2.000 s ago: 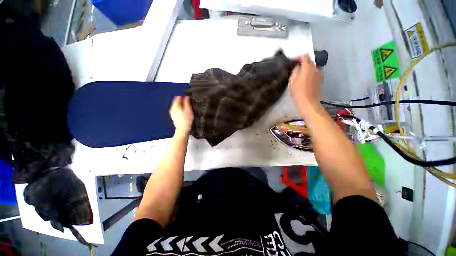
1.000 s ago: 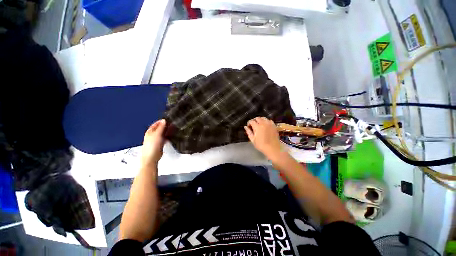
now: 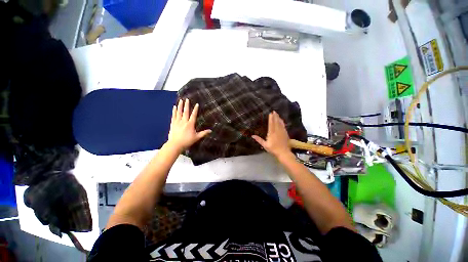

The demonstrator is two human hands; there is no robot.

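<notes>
A dark brown plaid garment piece [image 3: 231, 102] with pale check lines lies over the right part of the navy padded board [image 3: 123, 122]. My left hand [image 3: 184, 127] lies flat on its left end with the fingers spread. My right hand [image 3: 275, 137] lies flat on its right part, fingers together and thumb apart. Neither hand grips the cloth. The steam iron sits just right of the garment; its tan handle [image 3: 311, 148] and red rear part show, and its front is partly hidden by the cloth.
A flat metal plate [image 3: 273, 40] lies at the table's far edge. Black and yellowish hoses [image 3: 410, 183] run from the iron to the right wall. A dark plaid heap [image 3: 59, 202] and a large black garment mass [image 3: 41, 97] are at left.
The garment has gone from being lifted and bunched to lying spread on the board. My left hand has moved from its lower left edge onto the cloth; both hands now lie flat.
</notes>
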